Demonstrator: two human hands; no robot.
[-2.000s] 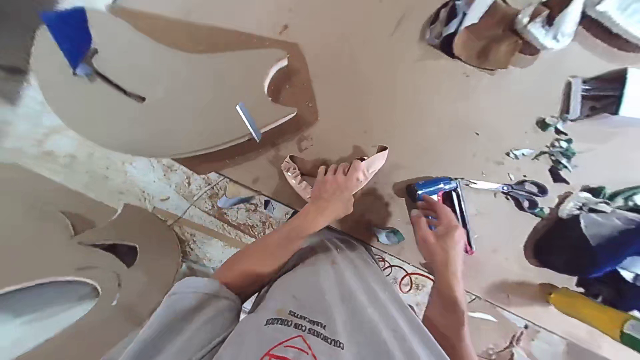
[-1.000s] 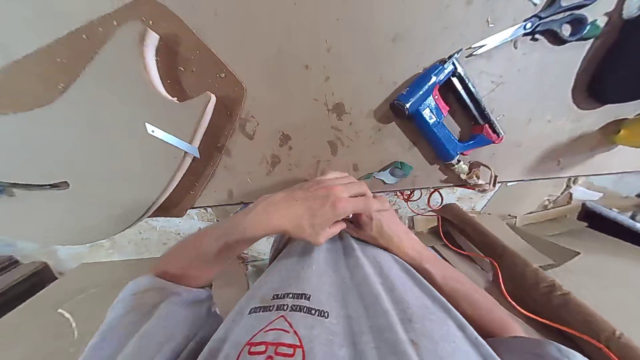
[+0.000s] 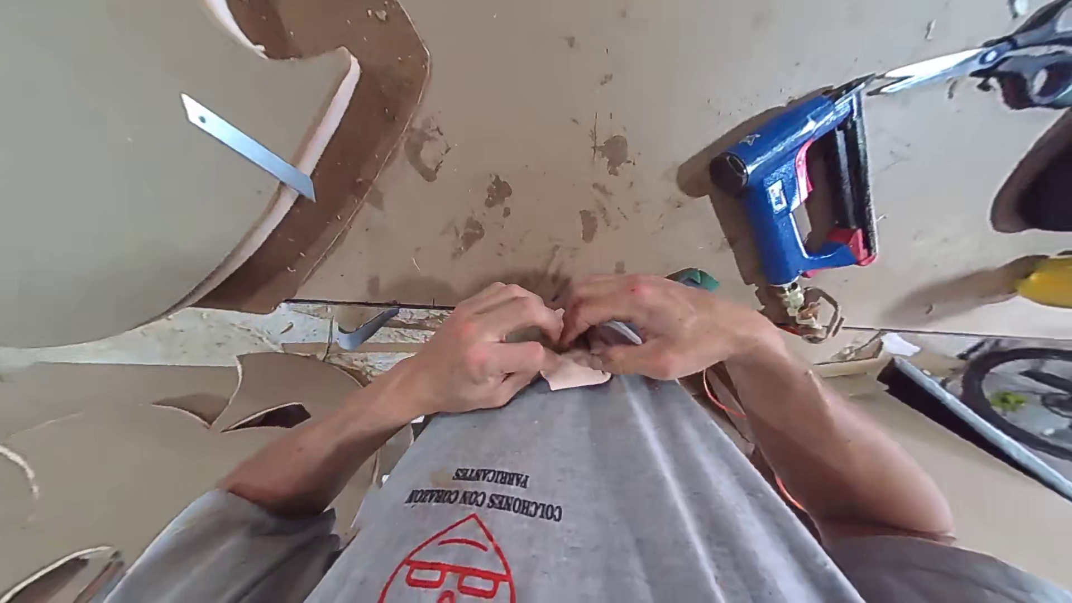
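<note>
Close against the grey shirt, my left hand and my right hand meet at the near edge of the work surface. Between them a small pale pinkish piece shows, pinched by the fingers of both hands; most of it is hidden. To the right of my right hand lies a blue pneumatic staple gun with a hose fitting at its handle end. Scissors lie just past its nose. A green scrap sits directly behind my right hand.
At the left a large curved foam-edged panel lies on brown sheet, with a loose metal blade across its edge. A yellow object and a dark item are at the far right. Cut boards lie below the surface's edge.
The right hand has left the staple gun, where it was two seconds ago, and joined the left at the shirt front. The pale piece, earlier on the surface under the left hand, is between both hands. The view has moved closer.
</note>
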